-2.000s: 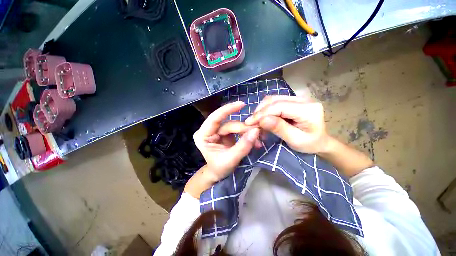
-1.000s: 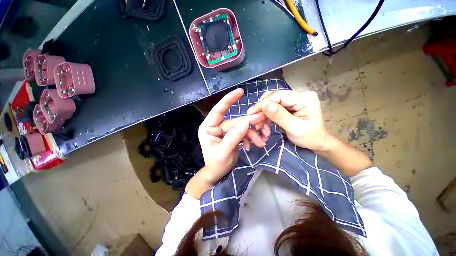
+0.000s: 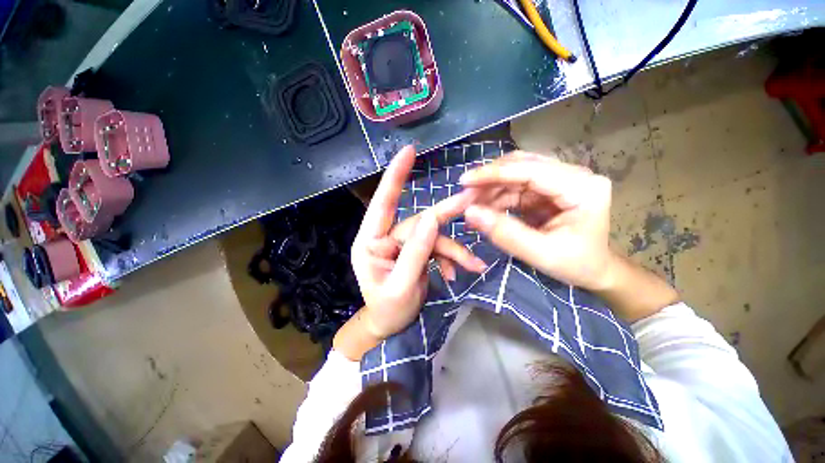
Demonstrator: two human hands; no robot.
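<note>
My left hand (image 3: 395, 249) is bare and raised over the apron, index finger pointing up and other fingers partly spread. My right hand (image 3: 552, 217) is bare beside it, with thumb and index finger apart around the tip of a left finger. No item can be made out between the fingers. In front of my hands a pink housing (image 3: 356, 94) stands on the dark green bench, open side up. It holds a green circuit board (image 3: 421, 88) around a dark round disc (image 3: 392, 63). A black square frame (image 3: 310, 103) lies left of it.
Several pink housings (image 3: 134, 142) stand at the bench's left end by a red tray (image 3: 89, 291). More black frames (image 3: 260, 11) lie at the back. Yellow-handled cutters (image 3: 546, 33) and a black cable (image 3: 644, 61) are at right. Below the bench, a carton (image 3: 262, 312) holds black parts.
My right thumb and index finger have parted and the right hand has shifted slightly right. My left index finger points more upright. The bench things look unmoved.
</note>
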